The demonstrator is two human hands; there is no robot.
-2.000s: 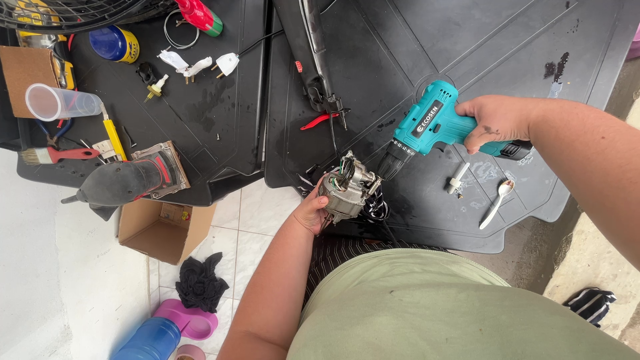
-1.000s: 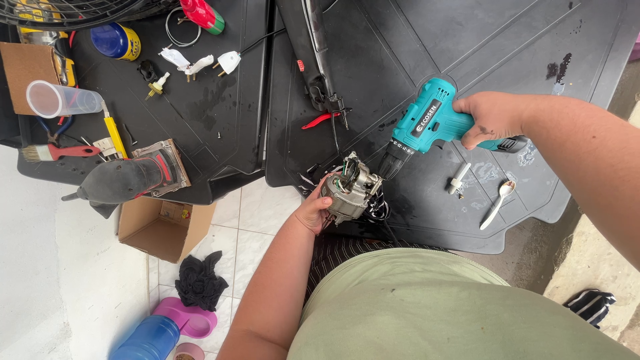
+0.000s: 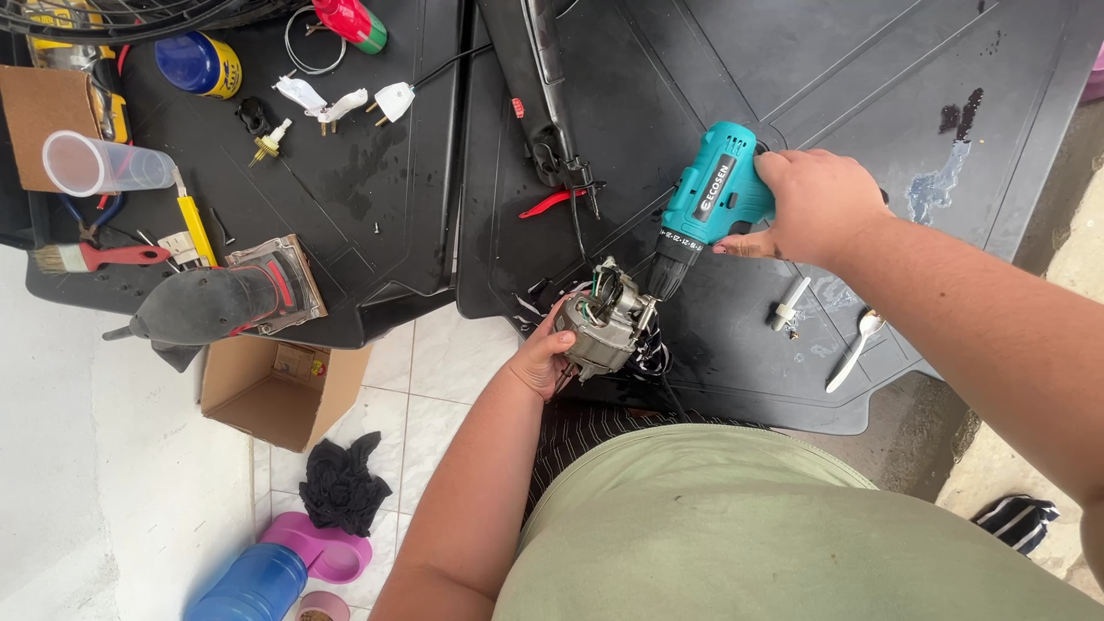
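Observation:
My right hand (image 3: pixel 815 203) grips the handle of a teal cordless drill (image 3: pixel 720 185). The drill's black chuck points down and left, at the edge of a metal electric motor (image 3: pixel 604 336); whether the tip touches it I cannot tell. My left hand (image 3: pixel 545 352) holds this motor from its left side, near the table's front edge. Green, white and black wires show on the motor's upper part, and a black cable bundle (image 3: pixel 653 352) hangs at its right. Beyond the motor lies a black fan stand (image 3: pixel 539 86), with a red-handled tool (image 3: pixel 550 203) beside its end.
On the black table (image 3: pixel 345 198) at left are a sander (image 3: pixel 224 302), a paintbrush (image 3: pixel 103 256), a plastic cup (image 3: pixel 108 162), a blue tin (image 3: pixel 198 65) and white plugs (image 3: pixel 395 102). A white spoon (image 3: pixel 854 349) and a small white part (image 3: pixel 789 306) lie right of the drill.
The drill and my right hand have shifted slightly, and the drill now stands steeper, its chuck nearer the motor's right edge. My left hand has kept its hold on the motor.

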